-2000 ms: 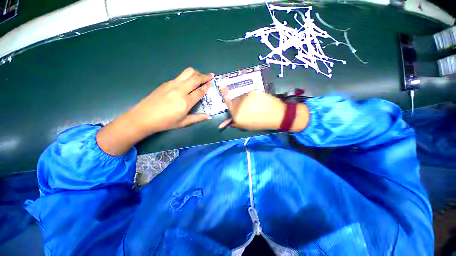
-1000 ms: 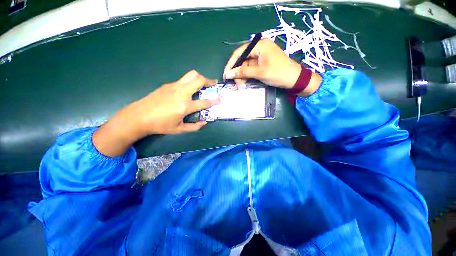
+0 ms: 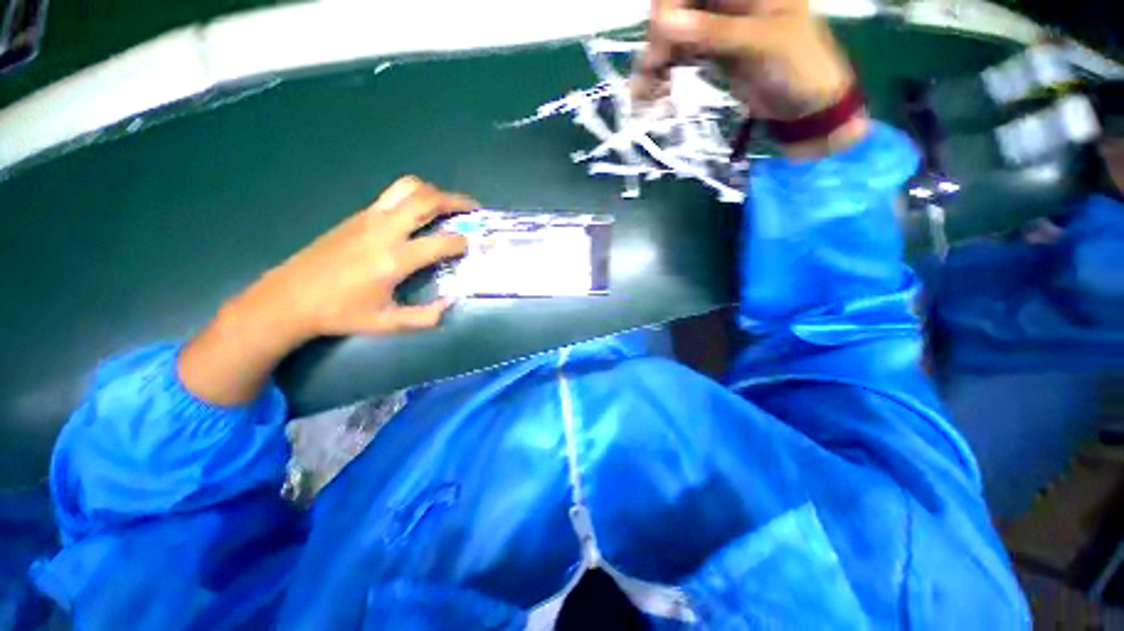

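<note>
An open phone body [image 3: 530,259] lies flat on the dark-green mat, its long side left to right, pale inside with a dark right end. My left hand [image 3: 370,261] holds its left end, fingers at the upper and lower edges. My right hand [image 3: 746,49] is blurred at the top edge of the picture, over the loose pile of white antenna cables [image 3: 666,146]. Its fingers are bent. Whether it holds the black tweezers or a cable cannot be told.
A white rail [image 3: 308,37] bounds the mat at the back. A dark handheld device [image 3: 924,136] with a white cord lies right of my right wrist. White-grey blocks [image 3: 1048,130] sit far right. A crinkled clear bag [image 3: 339,444] is below the bench edge.
My right hand has left the phone's upper edge and moved up and right to the cable pile. My left hand stays on the phone. The whole view has shifted somewhat.
</note>
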